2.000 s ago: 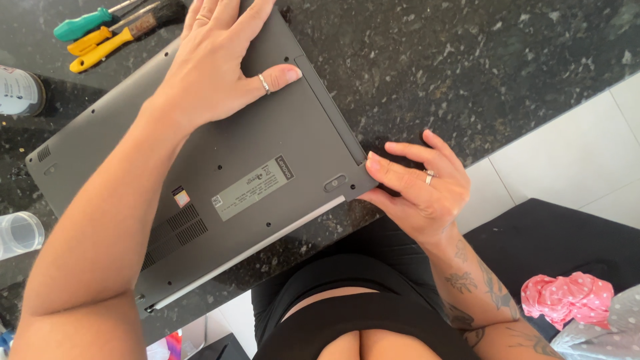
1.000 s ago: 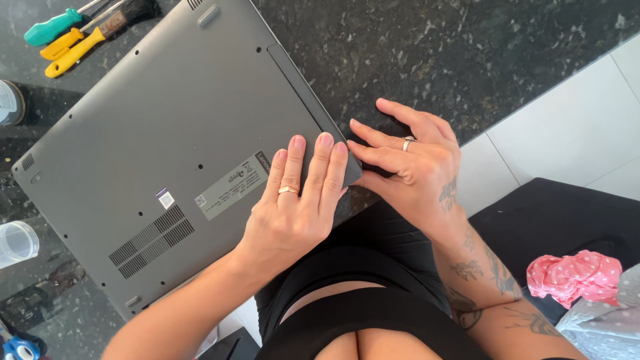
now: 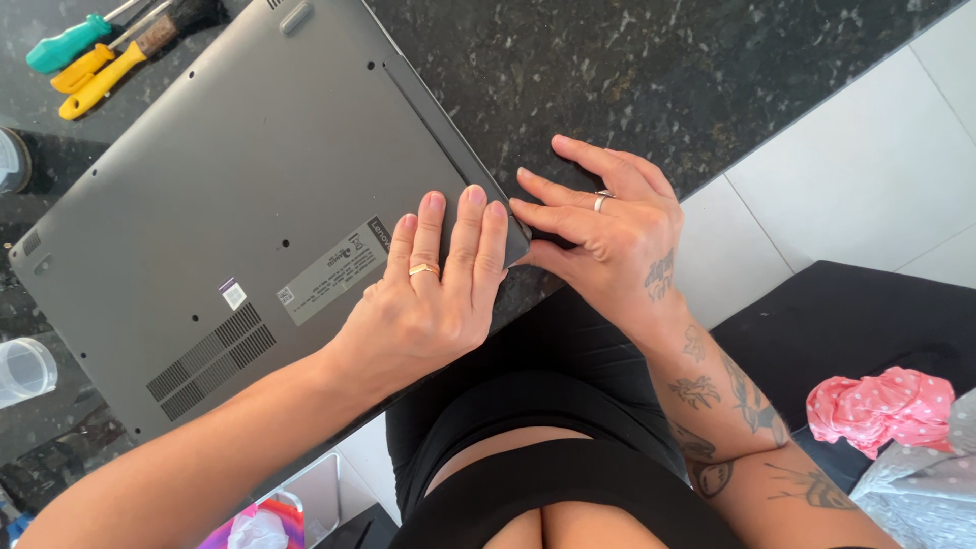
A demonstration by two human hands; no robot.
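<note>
A grey Lenovo laptop [image 3: 221, 175] lies upside down on a dark speckled stone counter, its bottom cover with vents, screw holes and labels facing up. My left hand [image 3: 435, 297] rests flat on the cover near its right corner, fingers extended, holding nothing. At that same corner, my right hand [image 3: 610, 221] has its thumb and index fingertip at the laptop's edge, with the other fingers spread over the counter. Whether the right fingertips grip the edge cannot be told.
A teal-handled screwdriver [image 3: 69, 46], a yellow-handled screwdriver [image 3: 80, 70] and a yellow-handled brush [image 3: 103, 82] lie at the upper left. A clear plastic cup [image 3: 24, 372] and a jar [image 3: 11, 160] stand at the left. Pink dotted cloth [image 3: 877, 408] lies on a black surface at the right.
Two seconds ago my left hand was at the laptop's upper edge; it has come down to the near right corner. My right hand has stayed at that corner.
</note>
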